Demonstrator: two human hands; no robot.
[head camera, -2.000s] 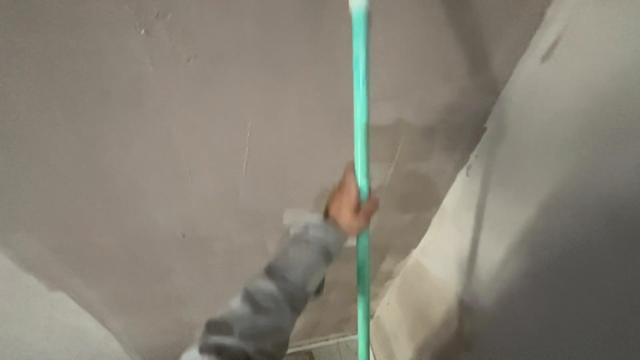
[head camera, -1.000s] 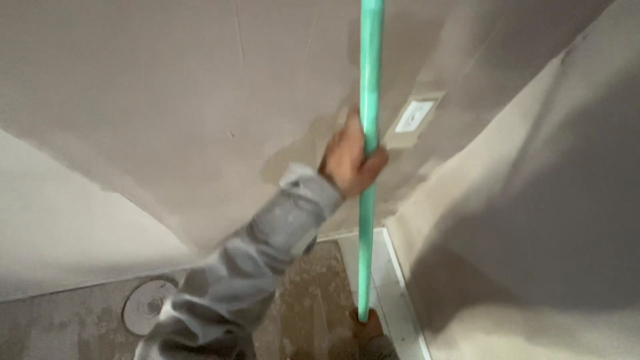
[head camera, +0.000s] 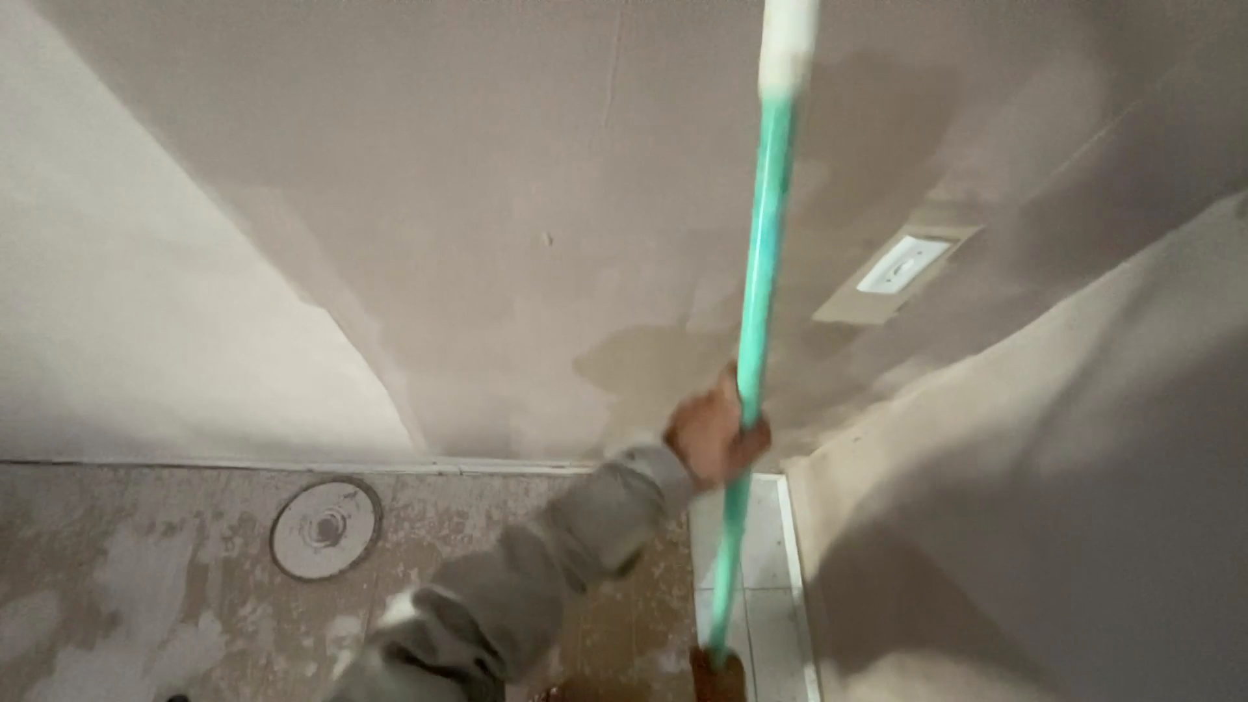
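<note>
A long green pole (head camera: 763, 263) with a white upper section (head camera: 788, 49) runs almost upright in front of the wall; its top end is out of view. My left hand (head camera: 719, 429) is closed around the pole's lower half, with its grey sleeve reaching in from the bottom left. At the pole's low end my right hand (head camera: 719, 675) is wrapped around it, partly cut off by the bottom edge of the view.
Ahead is a plastered wall (head camera: 468, 224) with damp-looking patches and a white electrical wall plate (head camera: 905, 264). Another wall (head camera: 1092, 487) meets it at right. The worn, stained floor (head camera: 195, 585) has a round white disc (head camera: 326, 529), and white tiles (head camera: 765, 526) lie in the corner.
The view has tilted down, showing more floor. The pole's white section, out of view one second ago, shows again at the top. Both hands stay on the pole since then.
</note>
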